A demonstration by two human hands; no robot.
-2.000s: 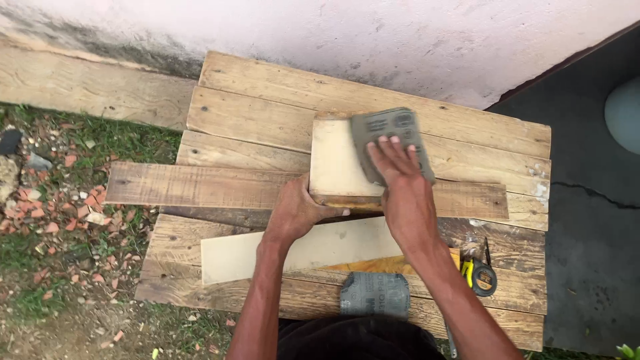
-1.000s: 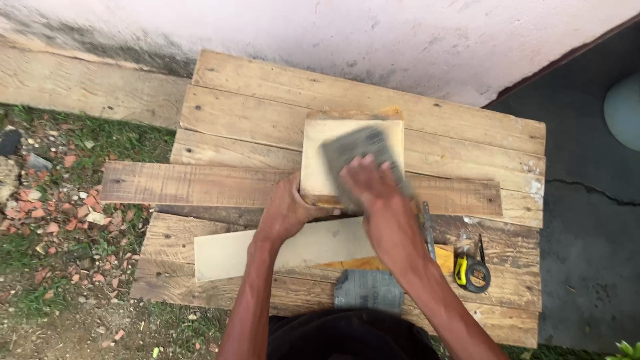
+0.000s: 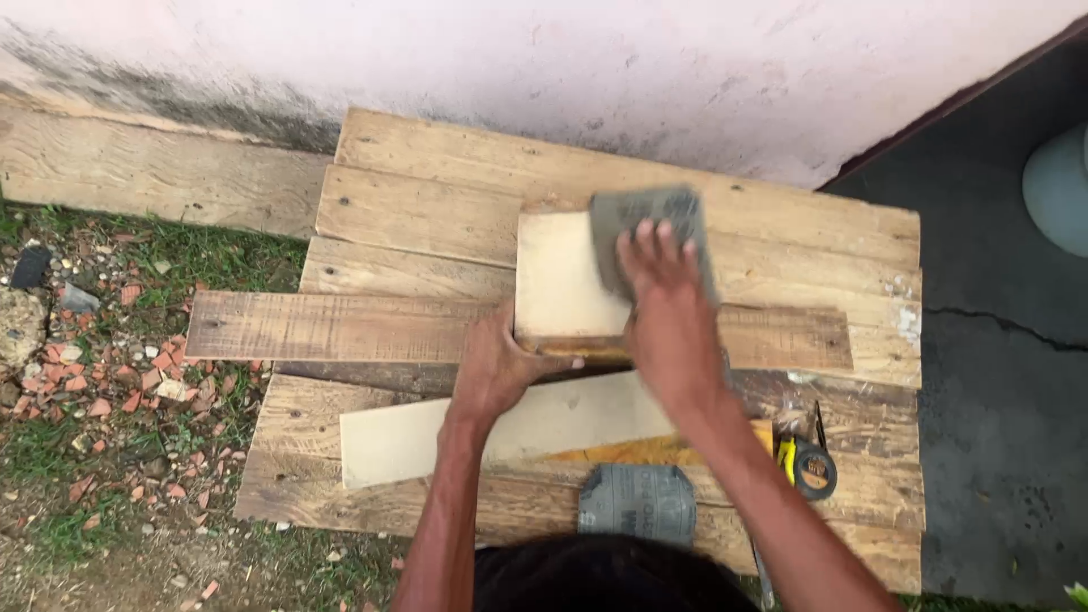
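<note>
My right hand (image 3: 667, 297) presses a grey sheet of sandpaper (image 3: 650, 208) flat on the right part of a pale wooden box or block (image 3: 557, 272); the sheet is slightly blurred. With thumb along the near side and fingers at the left side, my left hand (image 3: 497, 361) grips that wooden piece. It rests across a long brown board (image 3: 340, 327). Nearer to me lies a pale narrow board (image 3: 395, 442), partly behind my left forearm. A second piece of sandpaper (image 3: 637, 501), bearing writing, lies by the near edge.
The plank table (image 3: 425, 204) stands by a stained pink wall (image 3: 595, 76). A black and yellow tape measure (image 3: 812, 467) lies right of my right forearm. Grass and brick rubble (image 3: 110, 382) are at left, a dark cracked floor (image 3: 1003, 408) and a grey rounded container (image 3: 1058, 191) at right.
The right hand and its sandpaper have moved up and to the right across the pale wood since one second ago. The left hand keeps its hold on the near left corner.
</note>
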